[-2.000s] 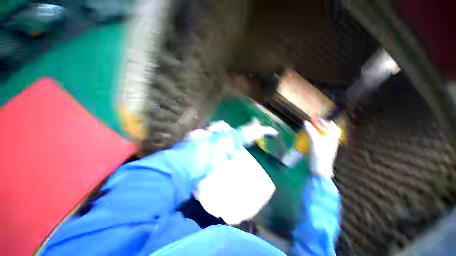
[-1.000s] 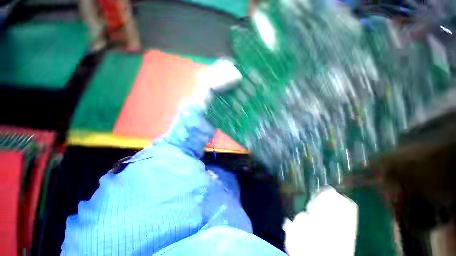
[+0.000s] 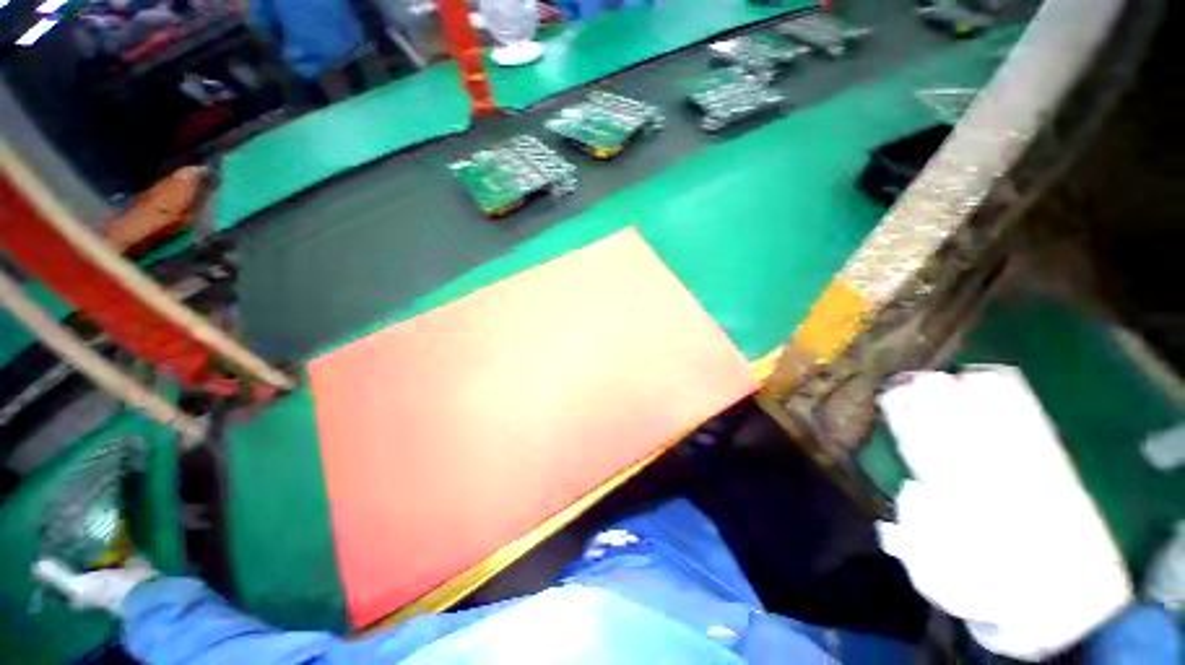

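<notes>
My left hand [image 3: 94,583], in a white glove, is at the far left with its fingers on the lower edge of a green circuit board [image 3: 94,509]. The board is crowded with silvery parts and has a yellow part at its lower corner. It is over a green mat; I cannot tell if it touches it. My right hand [image 3: 1170,572] is cut off by the right edge, above a blue sleeve; its fingers and anything in it are hidden. A white cloth-covered pad [image 3: 1020,513] lies at the booth front.
A red mat [image 3: 520,416] lies on the green bench before me. Several boards [image 3: 513,175] sit on the dark belt [image 3: 338,260] beyond. A black bin [image 3: 903,166] stands by the taped booth edge [image 3: 942,195]. Orange-red curved frames [image 3: 104,279] rise at the left. A person in blue [image 3: 316,33] is behind.
The view has swung left from the booth. The large board that filled the upper right is now at the far left with my left hand. My right hand has moved to the right edge; the air gun no longer shows clearly.
</notes>
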